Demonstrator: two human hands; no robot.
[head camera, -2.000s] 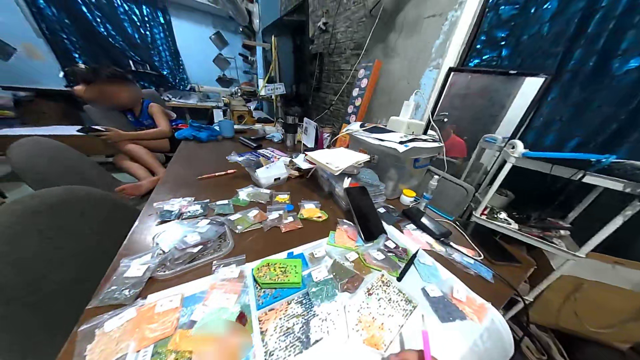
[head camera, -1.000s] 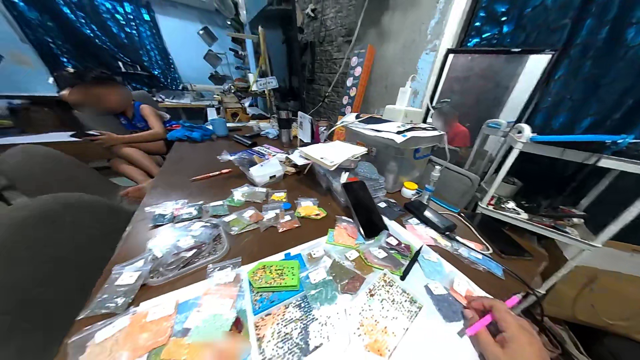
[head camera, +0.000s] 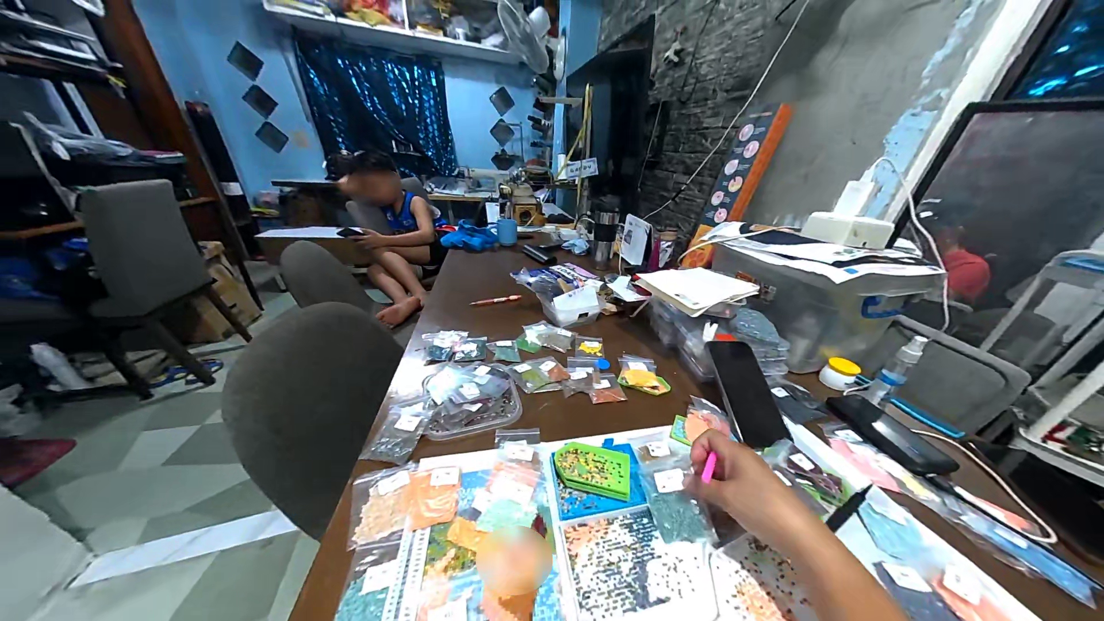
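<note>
My right hand (head camera: 733, 474) holds a pink pen-like tool (head camera: 709, 467) over the right part of the spread canvas, beside a bag of dark green beads (head camera: 677, 509). Left of it, a green tray (head camera: 593, 471) with small beads sits on a blue tray (head camera: 634, 490). Below lies a clear compartment tray (head camera: 621, 561) of mixed beads. Bags of orange beads (head camera: 434, 498) rest on the canvas's left side. A blurred, skin-toned patch at the bottom centre (head camera: 514, 561) may be my left hand; its fingers cannot be made out.
A plastic tub (head camera: 483, 414) and several bead bags stand behind the canvas. A black phone (head camera: 747, 392) leans at the right, near a black power bank (head camera: 893, 434) and a white jar (head camera: 839, 373). A grey chair (head camera: 306, 414) is at the left; a seated person (head camera: 397, 224) is farther back.
My right hand with the pink tool has moved left from the canvas's lower right to near the dark green bag. The view has turned left.
</note>
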